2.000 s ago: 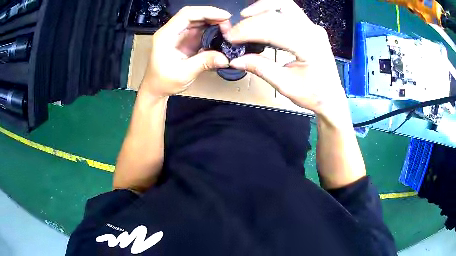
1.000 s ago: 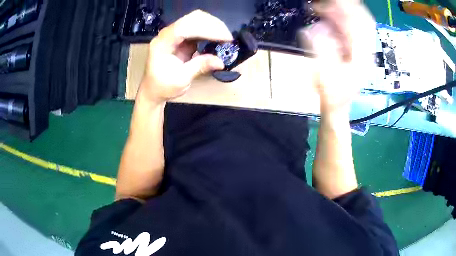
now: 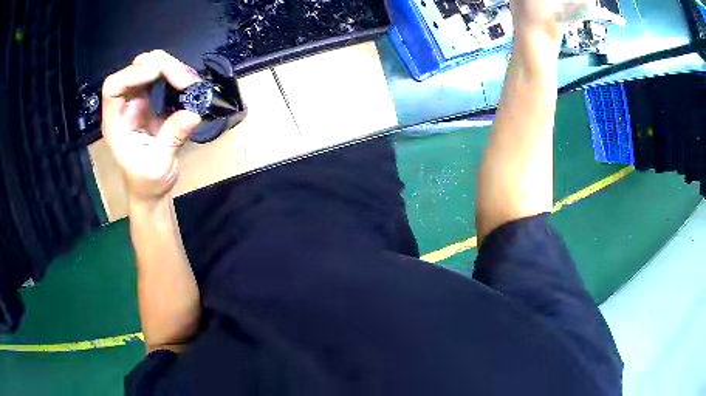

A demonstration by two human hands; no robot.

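My left hand (image 3: 147, 124) holds the round black subassembly (image 3: 224, 93) between thumb and fingers above the cardboard. Its round centre with grey-white detail faces up, and dark curved flaps stick out around it. My right hand (image 3: 551, 14) is at the top edge of the picture, small, blurred and partly cut off, beside the white-silver screw plate (image 3: 486, 32). Whether its fingers hold anything cannot be seen.
Tan cardboard (image 3: 333, 97) lies at the bench edge. Behind it is a black tray (image 3: 155, 31) with a heap of small black parts (image 3: 290, 23). A blue bin (image 3: 418, 46) is under the screw plate. A black cable (image 3: 642, 60) crosses at right. Dark foam (image 3: 39, 155) stands at left.
The view has turned to the right. My right hand has left the subassembly and moved out to the right, by the screw plate. My left hand still holds the subassembly.
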